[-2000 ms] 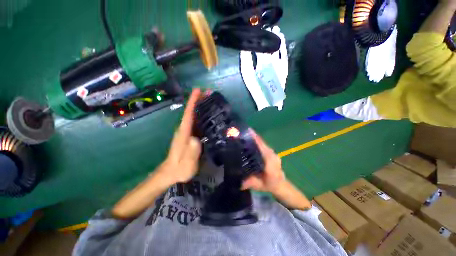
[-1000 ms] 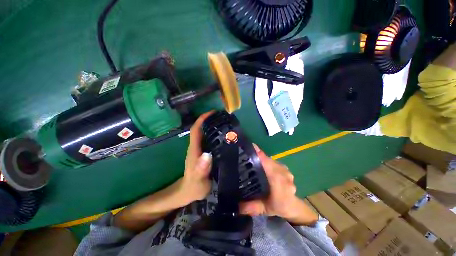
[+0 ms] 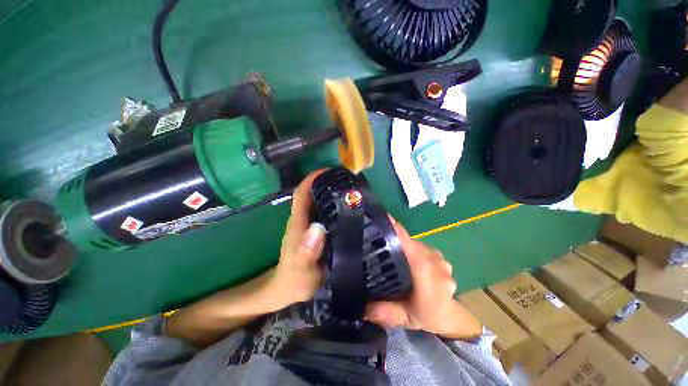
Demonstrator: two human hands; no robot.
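A black clip fan [image 3: 377, 252] is held edge-up between my bare hands, its slotted side and black hinge arm [image 3: 348, 260] with a coppery pivot facing me. My left hand [image 3: 300, 245] grips its left edge, thumb on the rim. My right hand [image 3: 422, 286] grips its lower right side. The clip base [image 3: 332, 350] hangs down near my shirt. The fan's top edge is just below the yellow buffing wheel [image 3: 350, 124] of the bench polisher [image 3: 151, 188]; whether they touch I cannot tell.
A grey-white wheel [image 3: 34, 241] is on the polisher's left. Another clip fan [image 3: 422, 26] lies beyond, its clamp over white gloves [image 3: 404, 154] with a pale blue packet [image 3: 433, 170]. More black fans [image 3: 537, 147] lie at right beside a yellow-sleeved person [image 3: 637, 173]. Cartons [image 3: 539, 309] stand on the floor.
The view has come closer to the bench. The held fan has turned more edge-on and moved up near the yellow wheel; over the last second it has changed little.
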